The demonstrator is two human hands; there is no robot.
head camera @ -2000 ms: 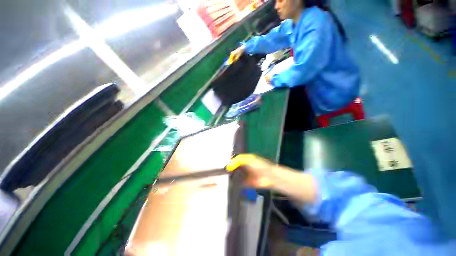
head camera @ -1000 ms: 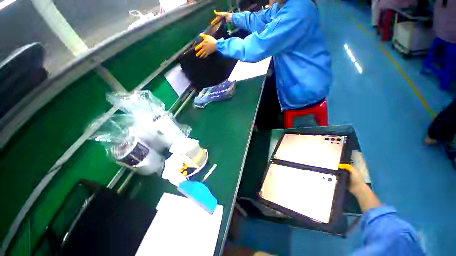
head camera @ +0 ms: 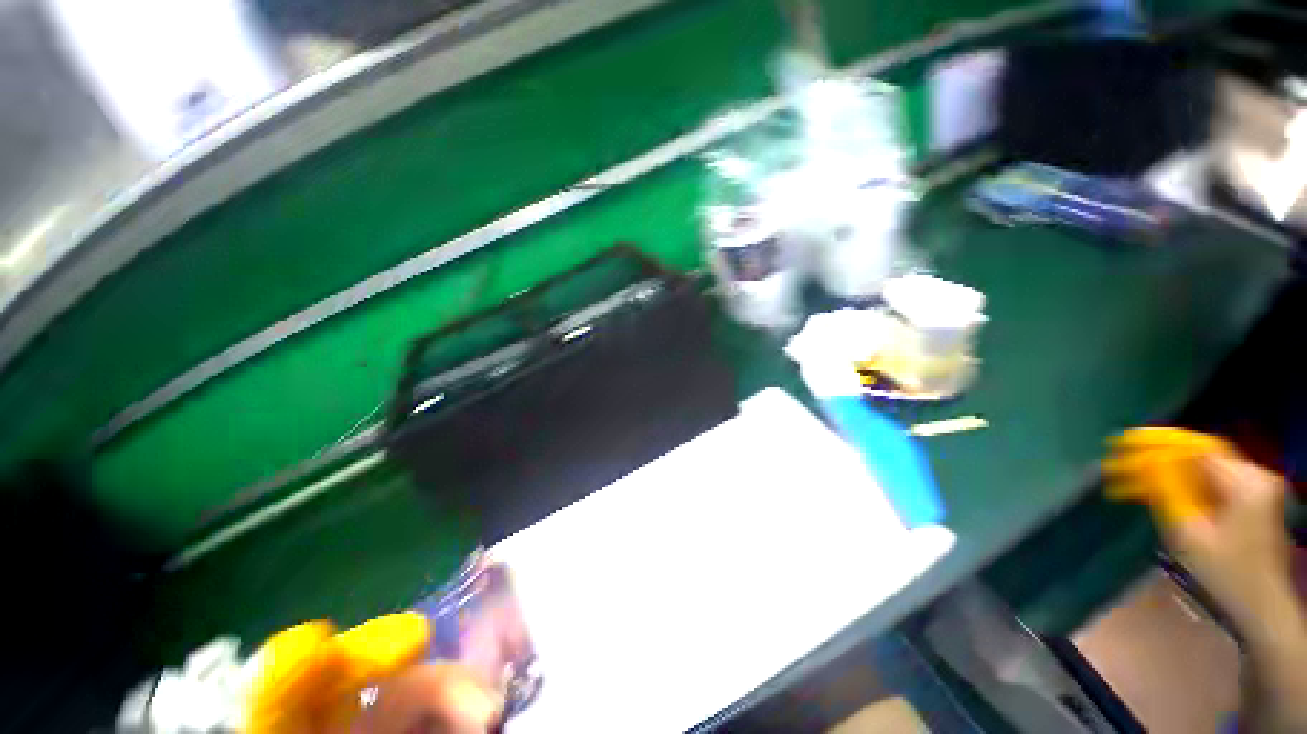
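Observation:
The white work mat (head camera: 717,574) lies bare on the green bench. The light blue cloth (head camera: 892,462) lies at its right end. My left hand (head camera: 358,681), with yellow-orange finger cots, is blurred at the lower left, beside the blue-purple film (head camera: 487,631); whether it grips the film cannot be told. My right hand (head camera: 1197,502), also in finger cots, is raised at the right edge of the bench, apart from the mat, and holds nothing visible. The black foam tray stack (head camera: 588,402) stands behind the mat. Pinkish-gold tablet backs (head camera: 1168,653) show low at the right.
Bagged cups (head camera: 817,237) stand against the green panel. The dish (head camera: 917,376) with white tissue (head camera: 939,308) and a short pale stick (head camera: 949,426) are right of the cloth. White tissue (head camera: 201,688) lies far left. Bagged film packs (head camera: 1068,201) and a black stack (head camera: 1104,108) are far right.
The view has swung left to the mat. My right hand has let go of the black tray with tablets, which rests beside the bench. My left hand has come into view by the film.

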